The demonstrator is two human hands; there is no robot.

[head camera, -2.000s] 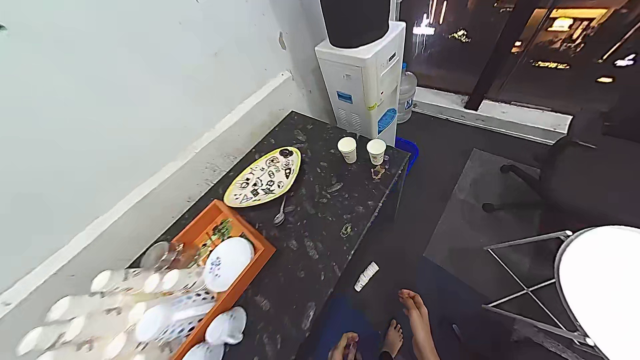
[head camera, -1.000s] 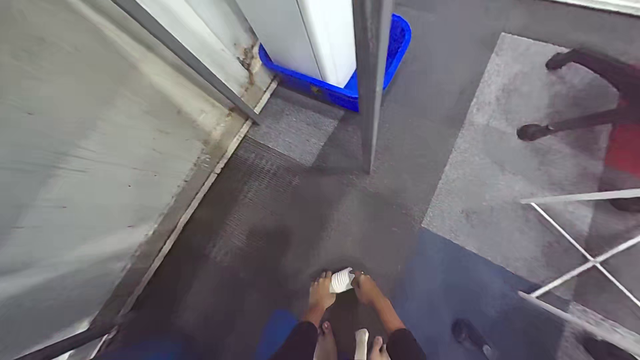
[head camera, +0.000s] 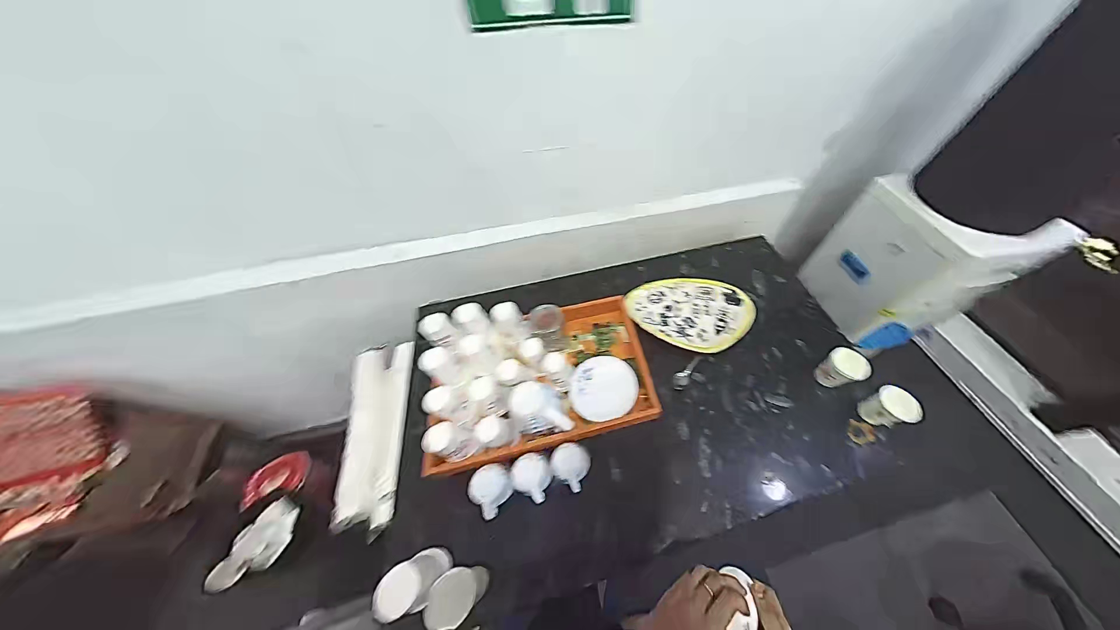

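At the bottom edge of the head view, my left hand (head camera: 700, 600) is closed on a white paper cup (head camera: 744, 598). My right hand (head camera: 772, 607) touches the cup's other side, with only some fingers showing. Beyond them stands a dark speckled table (head camera: 630, 490) with an orange tray (head camera: 646, 376) of upturned white cups (head camera: 472, 359), a glass and a round white lid (head camera: 604, 388). Several white cups with handles (head camera: 531, 474) line the tray's front. A yellow-rimmed patterned plate (head camera: 691, 313) and a spoon (head camera: 686, 374) lie to its right.
Two paper cups (head camera: 843, 367) stand near the table's right side, by a white water dispenser (head camera: 884, 254). Stacked white cups (head camera: 411, 588) are at lower left. Long white rolls or tubes (head camera: 372, 437) and a red round item (head camera: 276, 478) lie left of the table.
The view has swung up from the floor to the table. My hands, which were down at a white cup-like item on the floor a second ago, are now raised, with a white cup between them.
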